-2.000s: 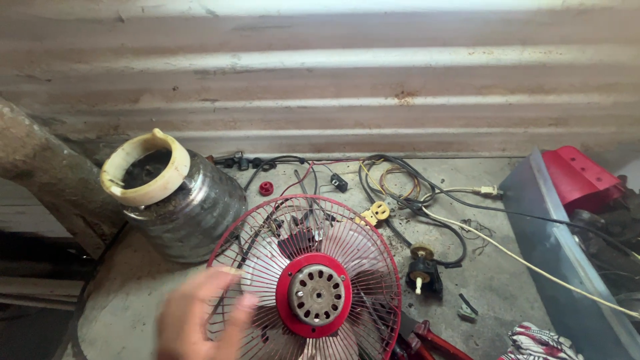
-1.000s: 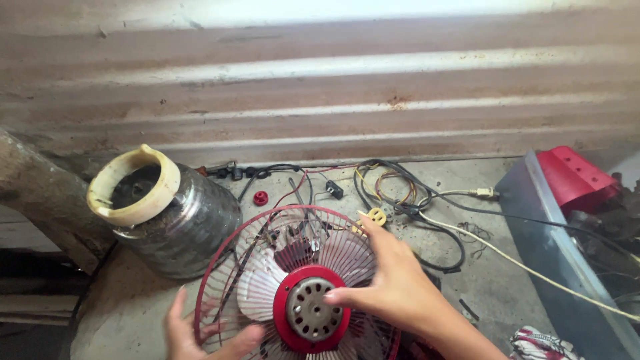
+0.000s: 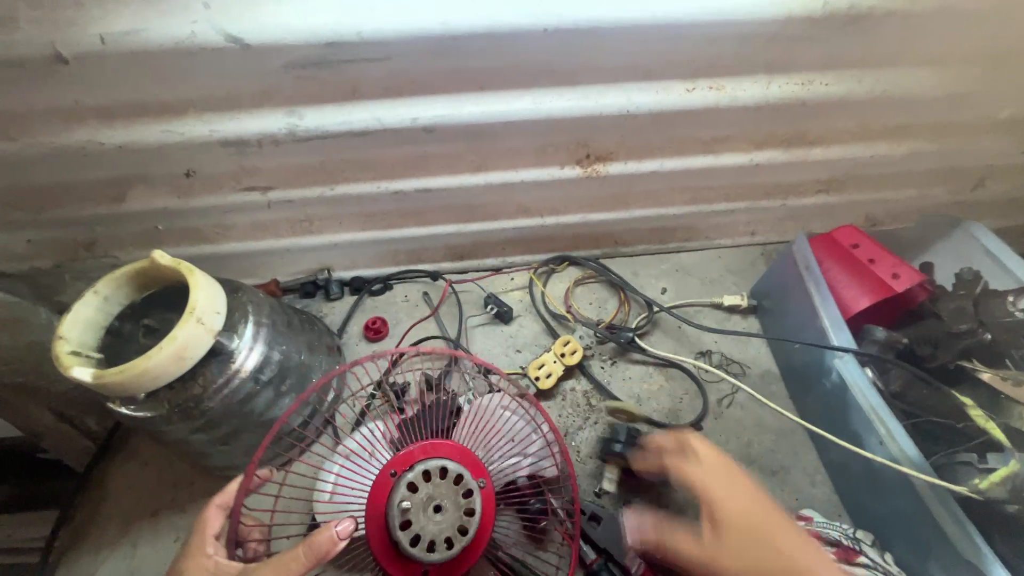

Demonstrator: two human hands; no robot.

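Observation:
A red wire fan guard (image 3: 320,372) with a vented metal motor (image 3: 434,510) at its red centre ring lies tilted at the lower middle. White fan blades (image 3: 496,432) show through the wires. My left hand (image 3: 256,528) grips the guard's left rim, thumb over the wires. Blurred by motion, my right hand (image 3: 696,504) is right of the guard, at a dark mechanical part with a pale shaft (image 3: 616,456); whether the fingers close on it is unclear. Above the guard lie a yellowed outlet socket (image 3: 556,362) and a small red knob (image 3: 375,329).
A clear jar with a cream plastic collar (image 3: 204,320) stands left. Black and white cables (image 3: 720,376) run across the concrete surface to a plastic bin (image 3: 848,376) of metal parts at right. A patterned cloth (image 3: 848,544) lies lower right. A corrugated metal wall (image 3: 512,160) rises behind.
My right hand has moved off the guard to the dark part at its right. My left hand stays at the guard's left side. Two seconds ago only one hand was in view.

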